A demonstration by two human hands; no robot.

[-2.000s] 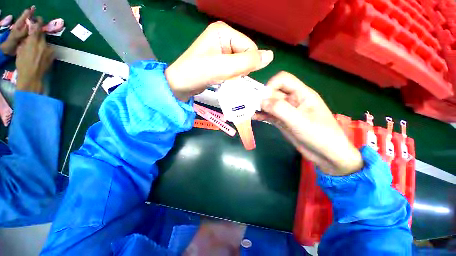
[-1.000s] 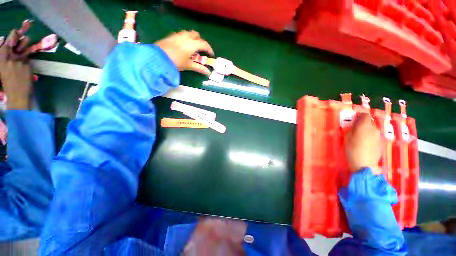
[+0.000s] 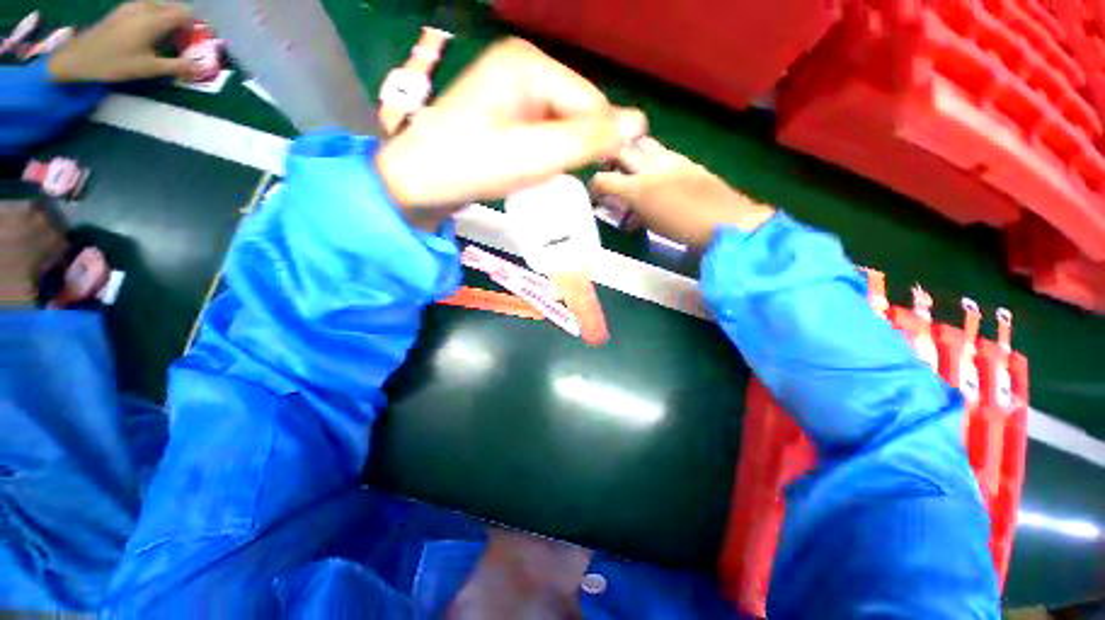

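My left hand (image 3: 497, 127) is raised at the upper middle, fingers curled in, over a smartwatch with a white head (image 3: 553, 228) and an orange strap hanging down. The strap's upper part is hidden by the hand. My right hand (image 3: 685, 194) is beside it, its fingertips close to my left fingertips; whether it grips anything is unclear. A small pale-and-dark thing under the right fingers is too blurred to name. A red tray (image 3: 763, 503) at the right holds several smartwatches (image 3: 969, 369), partly hidden by my right sleeve.
Loose pink (image 3: 521, 285) and orange strap pieces (image 3: 497, 303) lie on the dark green bench, near the pale rail (image 3: 660, 281). Another smartwatch (image 3: 406, 87) lies beyond my left wrist. Red trays are stacked (image 3: 933, 115) at upper right. A neighbour's hand (image 3: 121, 42) handles a watch at upper left.
My left hand has come up with a smartwatch from the belt. My right hand has left the red tray and moved left beside it. The neighbour's hands have moved apart.
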